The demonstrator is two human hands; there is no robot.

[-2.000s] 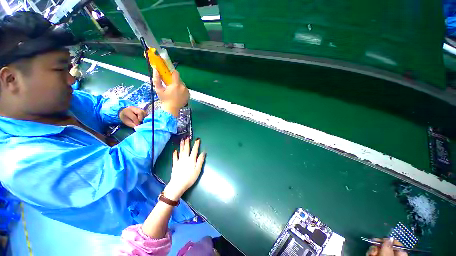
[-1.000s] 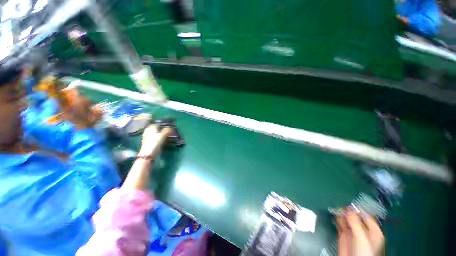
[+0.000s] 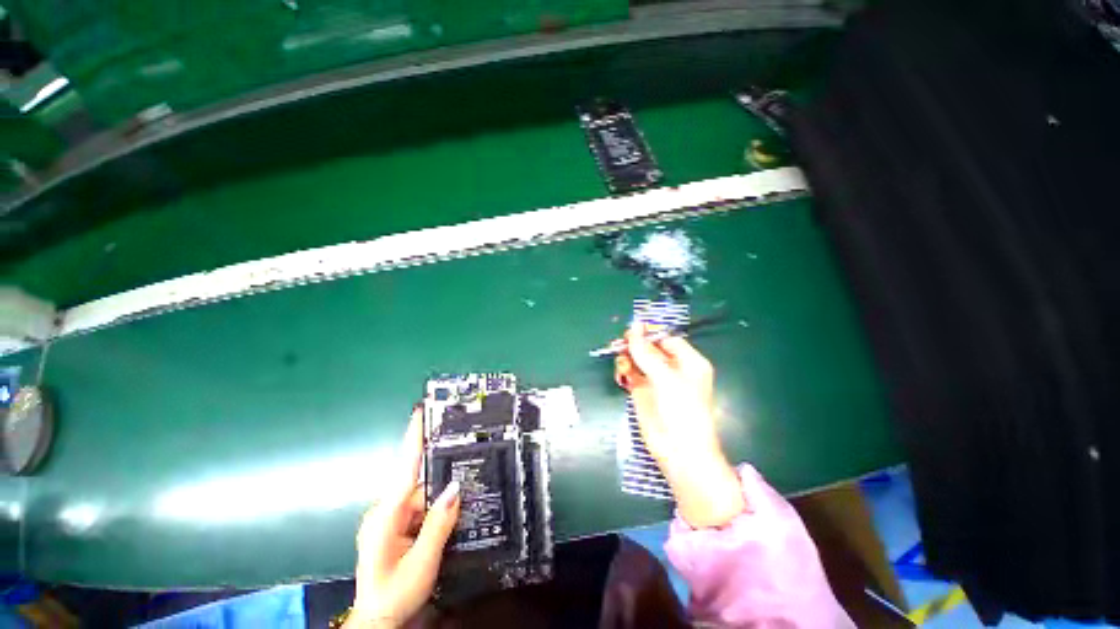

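My left hand (image 3: 399, 553) holds a half-assembled smartphone (image 3: 473, 473) at the bench's front edge, thumb on its black battery, circuit board end up. A second phone (image 3: 536, 504) shows partly beside it on the right. My right hand (image 3: 676, 399) holds thin tweezers (image 3: 608, 350) that point left above the bench. A striped sticker sheet (image 3: 640, 473) lies under and beside the right hand, its upper end showing past the fingers. A white label strip (image 3: 555, 413) lies between the phones and the right hand.
Film scraps (image 3: 667, 253) lie by the white rail (image 3: 430, 241). Phones (image 3: 620, 148) sit on the green conveyor belt (image 3: 369, 197). A tall black stack or covering (image 3: 970, 283) fills the right side. A round pale dish (image 3: 25, 430) is at the far left. A brown cardboard box (image 3: 847, 541) is below the bench edge.
The view has swung right, and the neighbour is out of it. My left hand has come back from the left side of the bench and now holds a phone. The right hand still has the tweezers.
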